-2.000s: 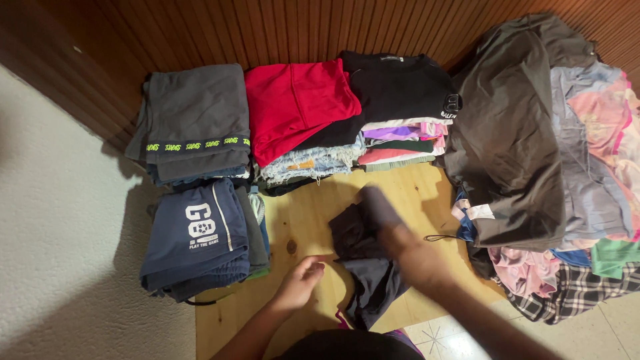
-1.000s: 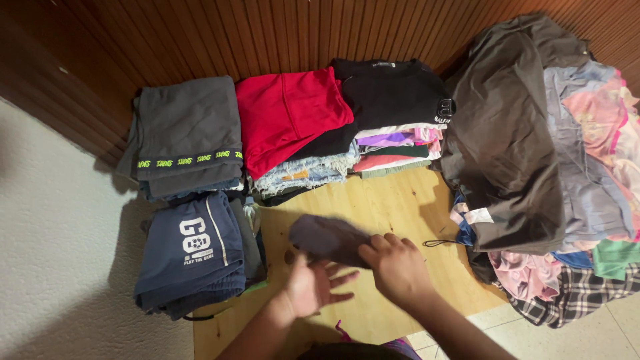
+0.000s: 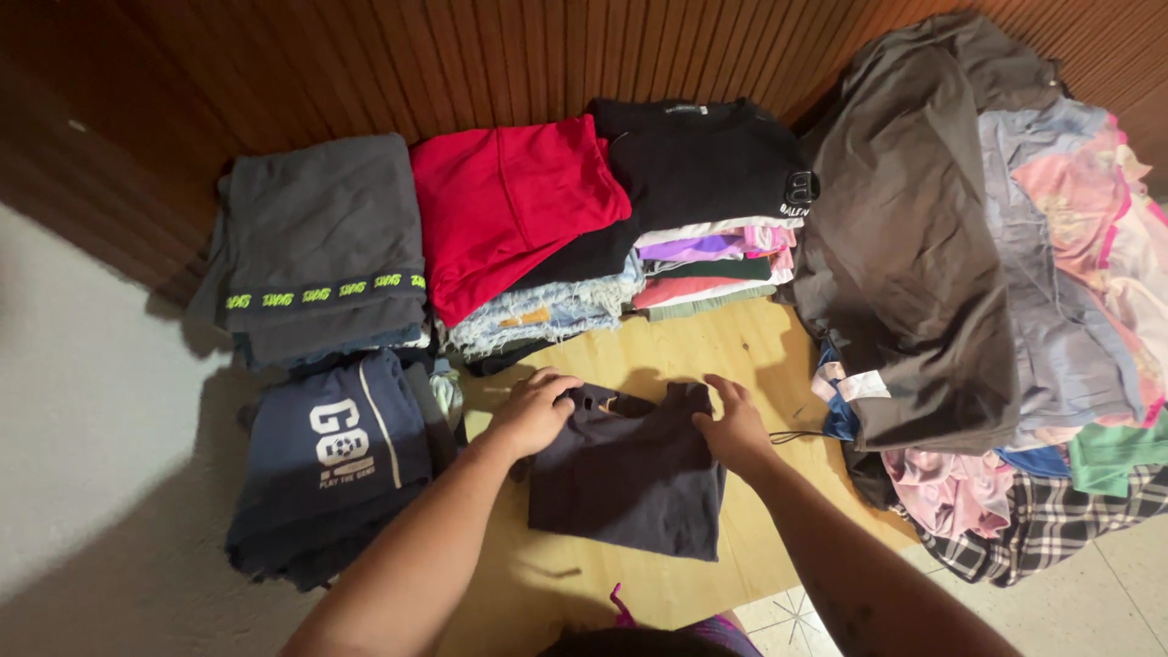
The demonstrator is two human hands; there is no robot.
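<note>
A dark navy folded garment, with a neckline at its far edge, lies on the light wooden table top. My left hand touches its far left corner, with the thumb on the fabric and the fingers around the edge. At the far right corner, my right hand has its thumb on the cloth and its fingers spread just beyond it. Left of the garment sits a stack topped by navy shorts with white print.
Behind stand folded stacks topped by a grey garment, a red garment and a black shirt. A loose heap on the right holds a dark grey-brown garment and plaid cloth. A slatted wood wall rises behind.
The dark garment was bunched, then folded small and held up between my hands; it now lies spread as a rectangle on the table. My hands have moved apart to its two far corners.
</note>
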